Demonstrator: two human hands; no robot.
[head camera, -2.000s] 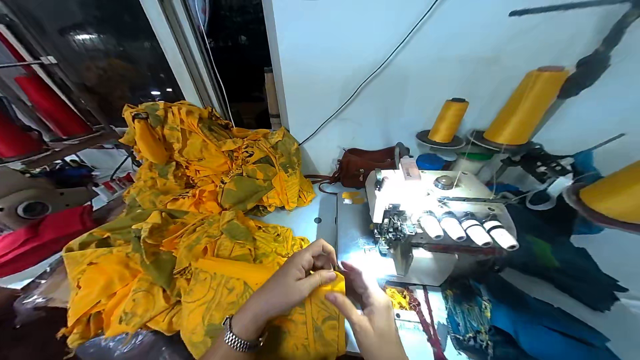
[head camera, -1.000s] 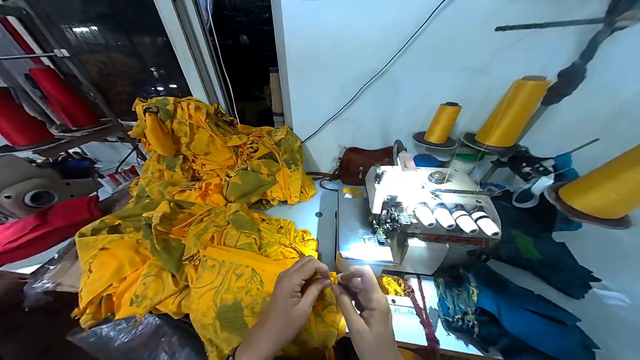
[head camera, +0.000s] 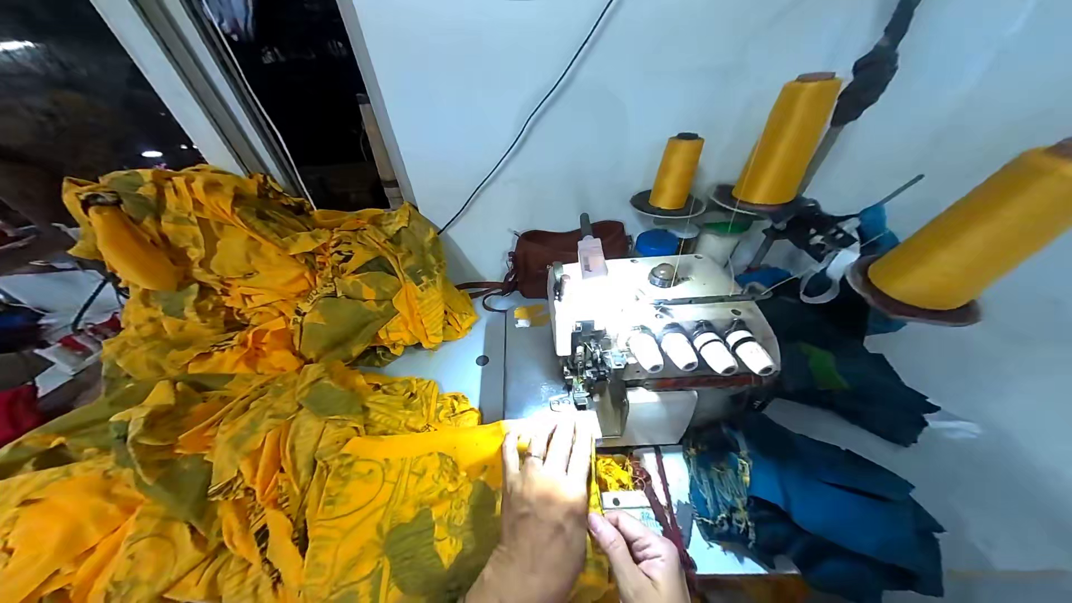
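Observation:
My left hand (head camera: 548, 494) lies flat, fingers forward, on yellow patterned fabric (head camera: 402, 519) just in front of the needle area of a white overlock sewing machine (head camera: 662, 327). Close to its right, my right hand (head camera: 641, 557) pinches the fabric's right edge between thumb and fingers. The fabric's plain yellow band reaches the machine's presser foot (head camera: 574, 402), where bright light washes out detail. From there the cloth runs left into a large heap of yellow and olive fabric (head camera: 251, 335).
Yellow thread cones (head camera: 775, 142) stand behind and right of the machine. A brown leather bag (head camera: 557, 260) rests against the wall. Blue fabric pieces (head camera: 829, 502) lie at the right, beside yellow thread scraps (head camera: 615, 473) and a dark red strip (head camera: 666, 511). A window frame is at the upper left.
Both hands were together pinching the cloth near the table's front. Now my left hand is spread flat on it at the machine, and my right hand holds its edge lower down.

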